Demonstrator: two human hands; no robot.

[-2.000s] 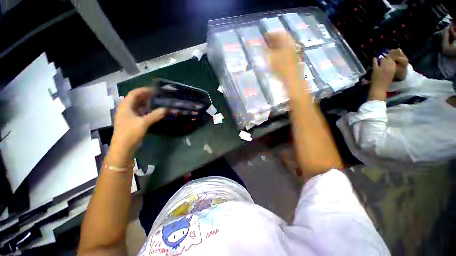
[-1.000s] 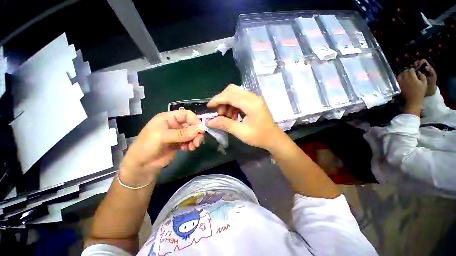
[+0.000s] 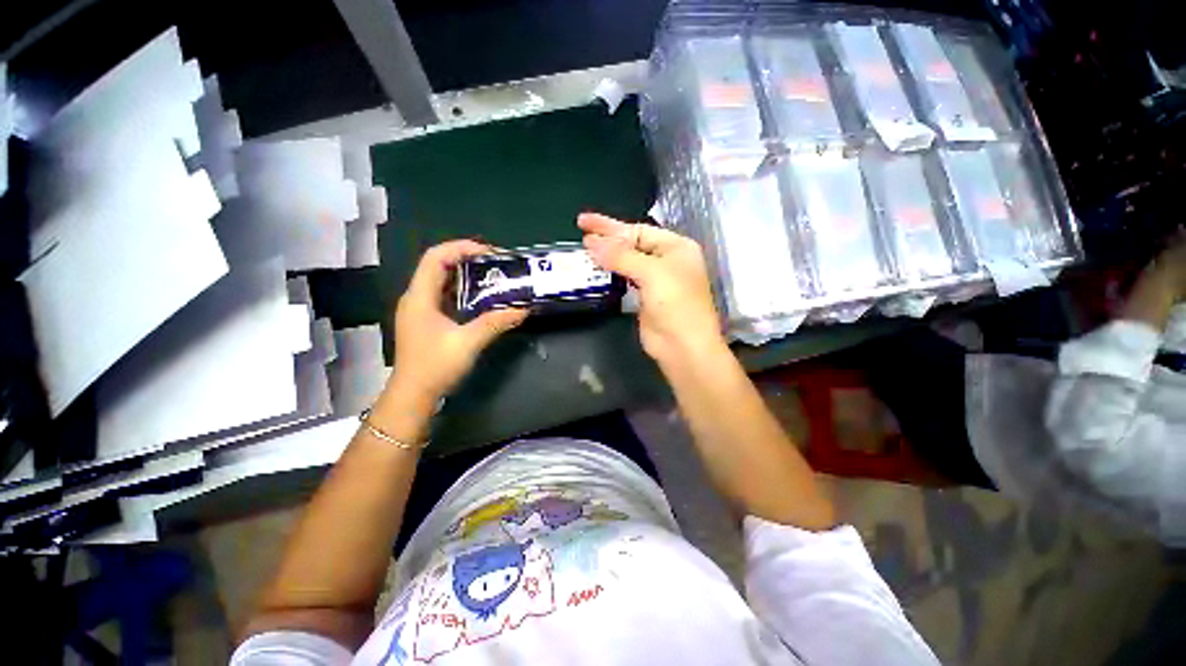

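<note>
A small black retail box point(image 3: 506, 281) with white print lies over the green work surface, between my hands. A white label point(image 3: 568, 271) shows on the right part of its upward side. My left hand point(image 3: 445, 316) grips the box's left end, thumb at the near edge and fingers at the far edge. My right hand point(image 3: 659, 282) is at the box's right end, with thumb and finger at the label's right edge. The box's underside is hidden.
A clear tray stack point(image 3: 1069, 247) with two rows of pale wrapped devices point(image 3: 832, 230) stands at right. White flat box blanks point(image 3: 124, 286) are piled at left. A metal post point(image 3: 390, 59) stands behind. Another person's white sleeve point(image 3: 1129, 371) is at the far right. Small white scraps lie around.
My right hand has come back from the tray. The small white piece held between both hands a second ago is gone from the fingers, and both hands are now on the box, a white label on it.
</note>
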